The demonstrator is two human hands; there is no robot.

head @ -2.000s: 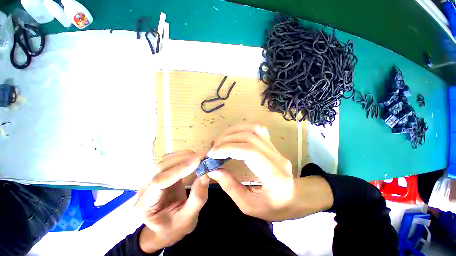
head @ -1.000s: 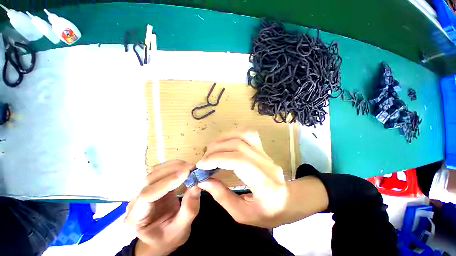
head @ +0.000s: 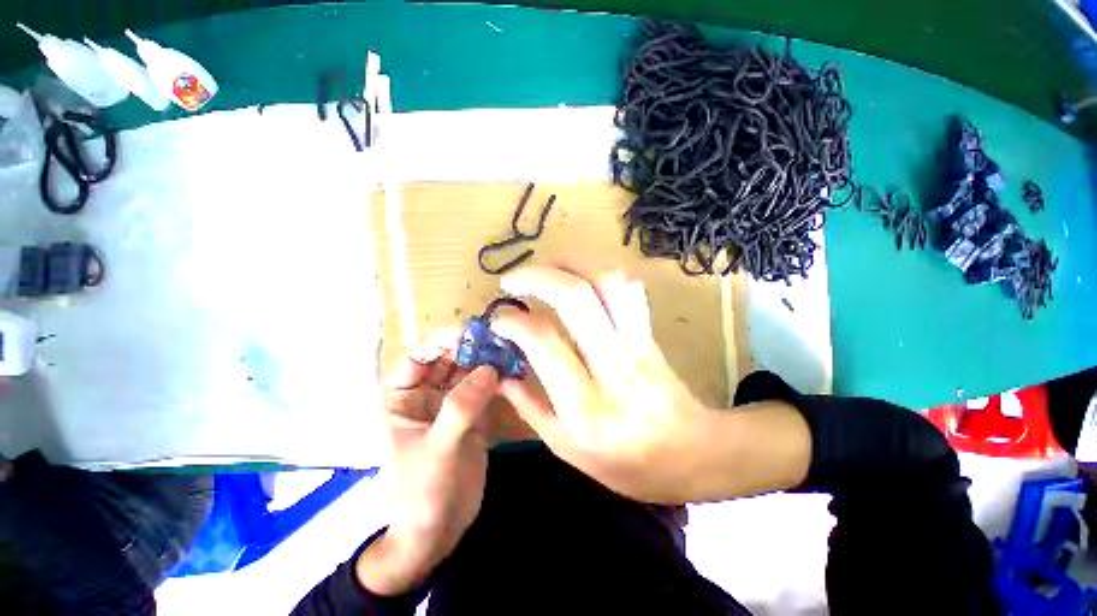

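A small folded dark-blue fabric piece (head: 486,348) is pinched between my hands over the near part of the cardboard (head: 602,265). A curved black cord (head: 503,308) sticks up from its top beside my right fingers. My left hand (head: 439,439) holds the piece from the left and below with the thumb on it. My right hand (head: 620,391) touches its right side and the cord; some fingertips are hidden. Two bent loose cords (head: 517,241) lie on the cardboard beyond my hands.
A large black cord pile (head: 734,150) lies at the upper right. The fabric stack (head: 977,217) is far right on the green bench (head: 890,325). Scissors (head: 75,163), white bottles (head: 175,75) and dark fabric pieces with a loop (head: 58,268) are at the left, around the white sheet (head: 241,301).
The piece has turned between my fingers and its black cord now shows at the top. My hands have moved up over the cardboard. The view has shifted, showing more at the left.
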